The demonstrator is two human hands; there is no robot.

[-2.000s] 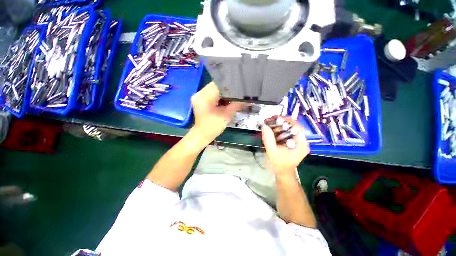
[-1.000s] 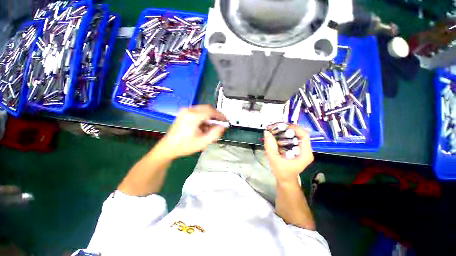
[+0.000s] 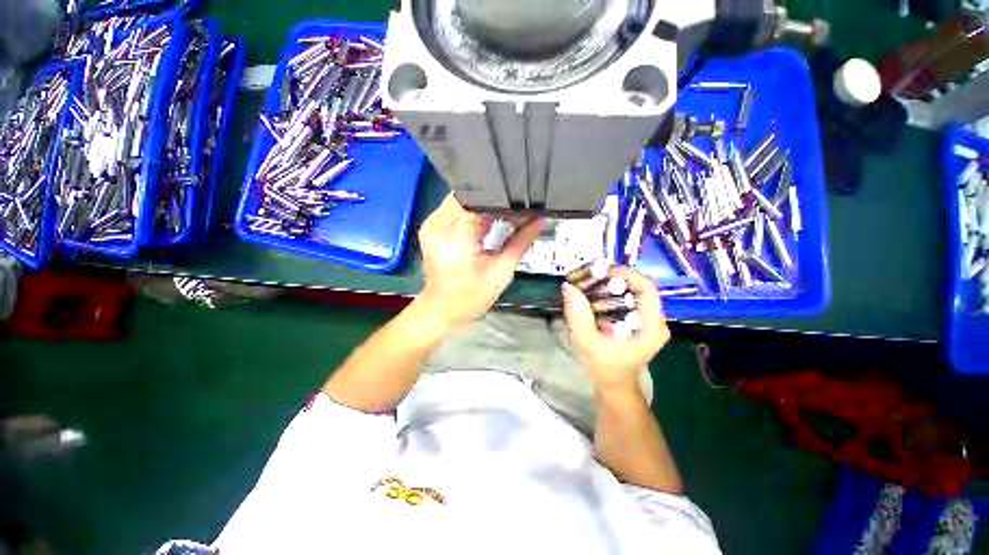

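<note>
The grey press cylinder (image 3: 526, 146) fills the upper centre, above a silver base plate (image 3: 569, 247). My left hand (image 3: 464, 260) reaches under the press head at the left of the plate. Its fingertips are partly hidden by the press, and a small light piece shows between thumb and fingers. My right hand (image 3: 618, 331) is closed around several metal pins (image 3: 603, 295), in front of the plate's right side. The fixture under the head is hidden.
A blue tray of pins (image 3: 382, 222) stands left of the press and another (image 3: 811, 206) right of it. Stacked blue trays (image 3: 163, 206) are far left, another tray (image 3: 965, 352) far right. A pale round cap (image 3: 858, 81) lies upper right. Red stools (image 3: 857, 423) are on the floor.
My left hand has moved from in front of the bench edge, where it held a pin, to under the press head. My right hand still holds its pins. The view has shifted slightly.
</note>
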